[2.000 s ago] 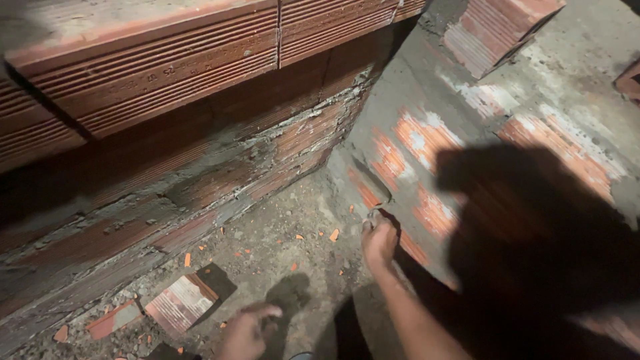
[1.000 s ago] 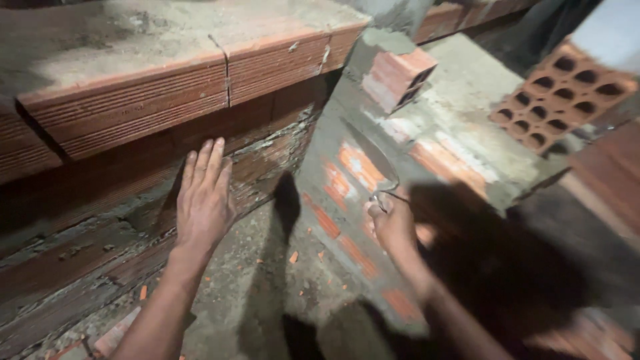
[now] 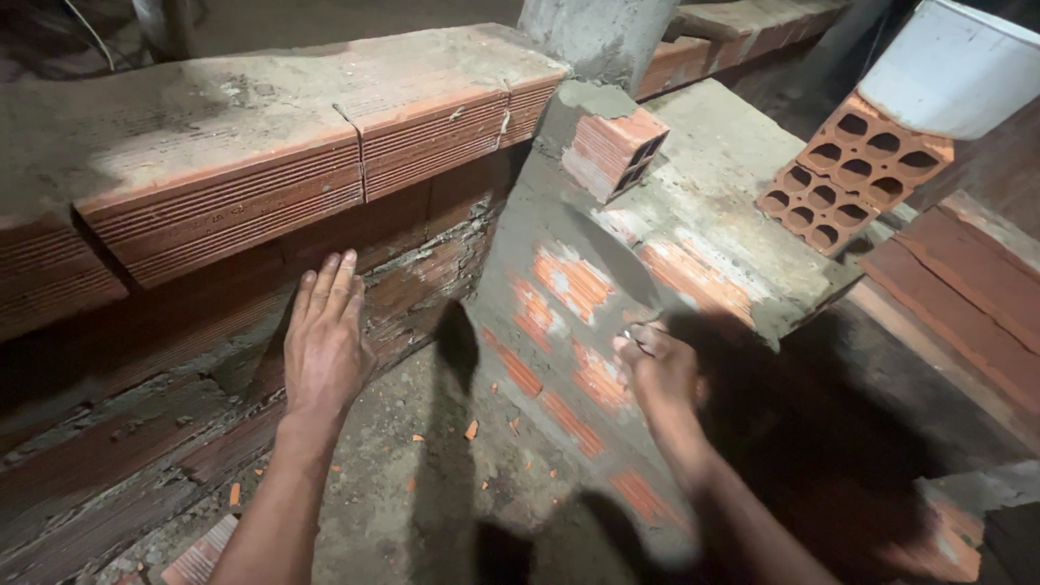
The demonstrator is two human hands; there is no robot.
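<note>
My right hand (image 3: 660,361) is closed on the handle of a mason's trowel (image 3: 621,256). The trowel's blade lies against, or close over, the mortar-smeared brick wall (image 3: 569,280) on the right, where patches of orange brick show through grey mortar. My left hand (image 3: 325,333) holds nothing; its fingers are straight and near together, and it rests on or just before the brick wall on the left, under the ledge of ribbed hollow bricks (image 3: 236,207). A hollow brick piece (image 3: 613,150) with mortar sits at the corner beyond the trowel.
A concrete column (image 3: 601,41) rises behind the corner. At the right, hollow bricks (image 3: 853,175) stand tilted beside a white bucket (image 3: 959,73). Brick chips (image 3: 471,429) litter the floor, and a broken brick (image 3: 199,556) lies at bottom left. Dark shadow covers the lower right.
My left hand has come up from low over the floor to the left wall. My right hand with the trowel has moved up the right wall. The view has tilted up.
</note>
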